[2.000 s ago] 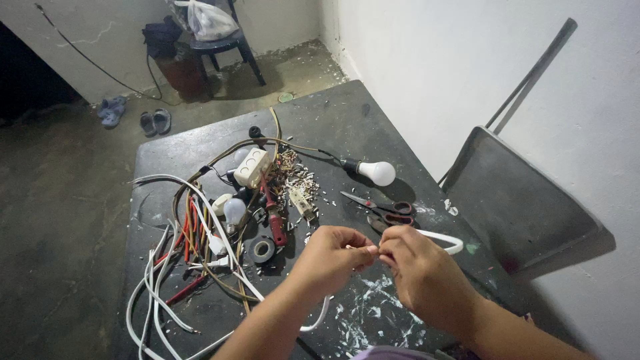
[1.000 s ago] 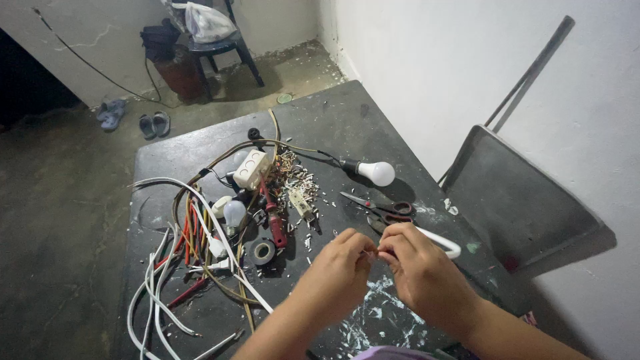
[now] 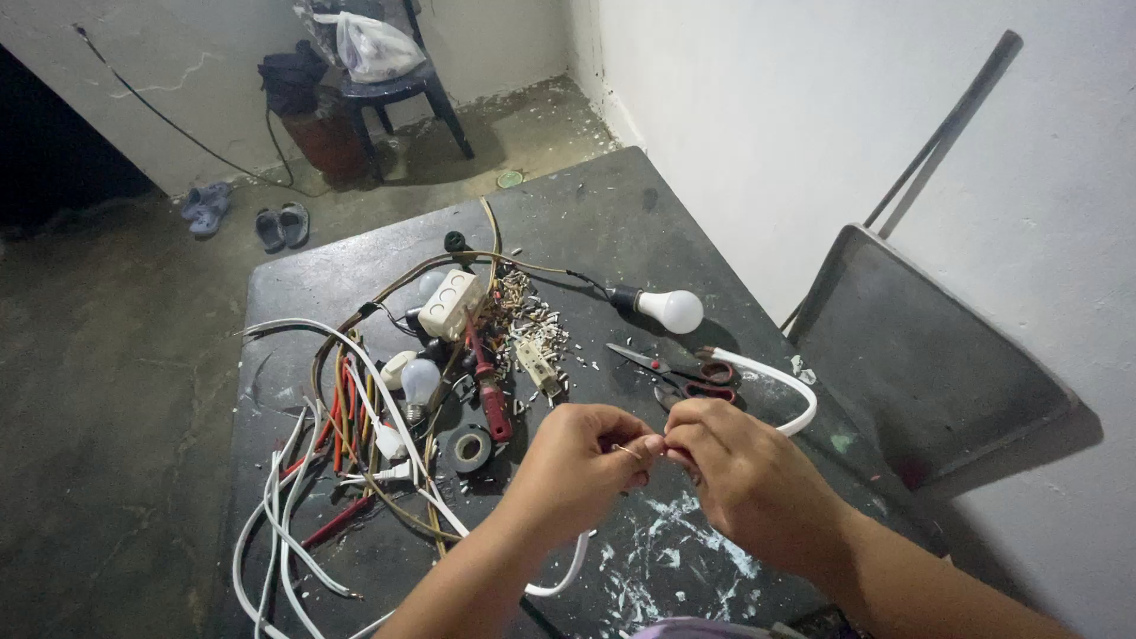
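Note:
Over the near part of the dark table (image 3: 586,209), my left hand (image 3: 595,453) pinches a thin bare copper wire strand (image 3: 628,451) between thumb and fingers. My right hand (image 3: 732,470) closes its fingertips at the same spot, touching the left ones; the wire's end is hidden there. A white cable (image 3: 803,404) curves out from behind my right hand, its stripped end lying near the red-handled scissors (image 3: 710,382). Another white cable piece (image 3: 572,568) shows below my left hand. Left of my hands lie a roll of black tape (image 3: 468,448) and a red screwdriver (image 3: 493,399).
A white bulb in a black socket (image 3: 672,311) lies beyond the scissors. A white outlet box (image 3: 451,303), a loose bulb (image 3: 421,382), insulation scraps (image 3: 532,319) and tangled white cables (image 3: 284,524) cover the table's left half. A long-handled dustpan (image 3: 932,355) leans on the wall.
A thin copper strand now shows at my left fingertips. The white cable's stripped end has come into sight beside the scissors. Both hands stay together over the table.

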